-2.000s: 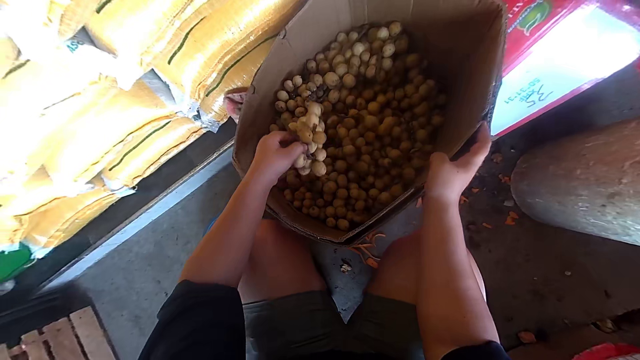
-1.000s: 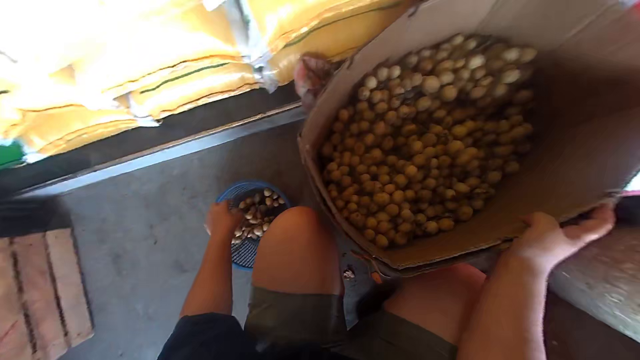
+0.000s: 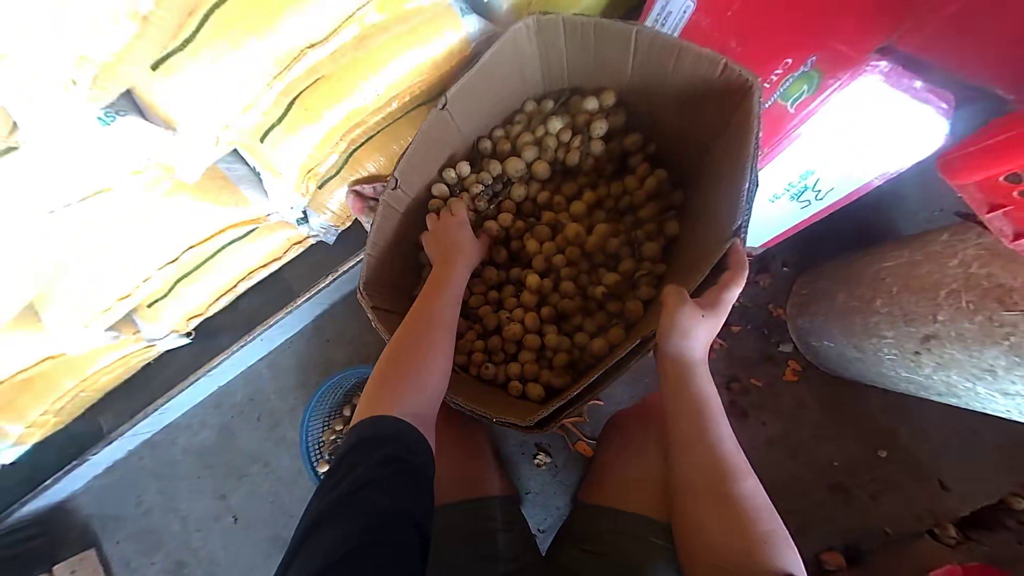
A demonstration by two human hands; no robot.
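Observation:
A large cardboard box (image 3: 640,56), tilted toward me over my knees, holds many small round tan fruits (image 3: 552,280), which look like longans or langsats. Inside it at the left, my left hand (image 3: 454,240) reaches into the fruits near a darker stemmed cluster; its fingertips are partly hidden, so whether it grips any cannot be told. My right hand (image 3: 702,308) holds the box's right edge, thumb up along the outside. A blue plastic basket (image 3: 314,428) with some fruits stands on the floor, partly behind my left forearm.
Stacked yellow-and-white sacks (image 3: 240,160) fill the left side behind a low ledge (image 3: 184,392). Red cartons (image 3: 800,48) stand at the upper right, above a large rounded log-like object (image 3: 920,320). Orange scraps (image 3: 792,370) lie on the floor.
My left hand has moved from the blue basket back into the box; two seconds ago it held a cluster of fruits there. My right hand stays on the box's edge.

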